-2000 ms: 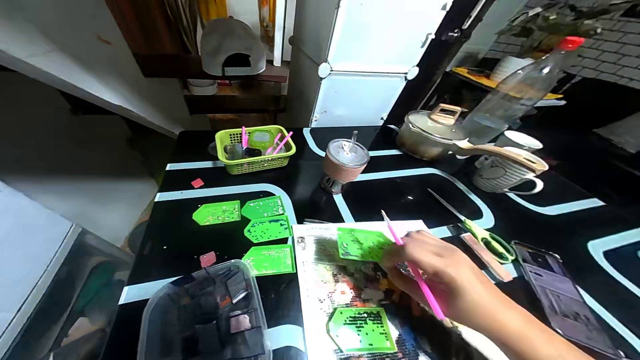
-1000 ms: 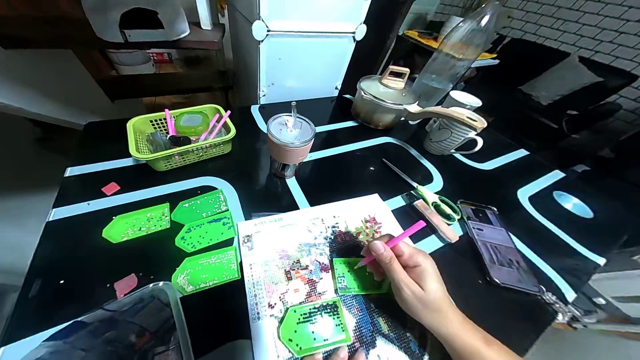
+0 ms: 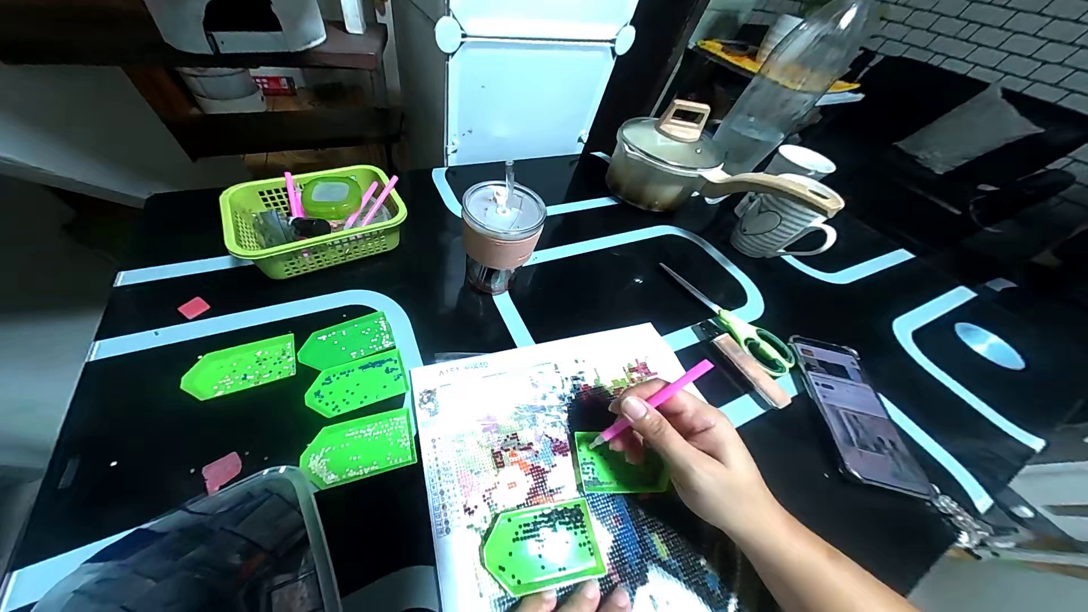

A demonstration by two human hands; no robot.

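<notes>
My right hand holds a pink diamond-painting pen, its tip over a green bead tray on the diamond-painting canvas. Only the fingertips of my left hand show at the bottom edge, touching or close beside the lower edge of another green tray with dark beads. Several more green trays lie left of the canvas, among them one with pale beads and one with mixed beads. Pink wax pieces lie on the black table.
A clear plastic box stands at the lower left, a green basket behind. A lidded tumbler, saucepan, large bottle and striped mug stand at the back. Scissors and a phone lie at the right.
The left fingertips, not visible two seconds ago, now show by the lower tray. The pen, earlier pointing up, has its tip down at the upper tray. The view has shifted.
</notes>
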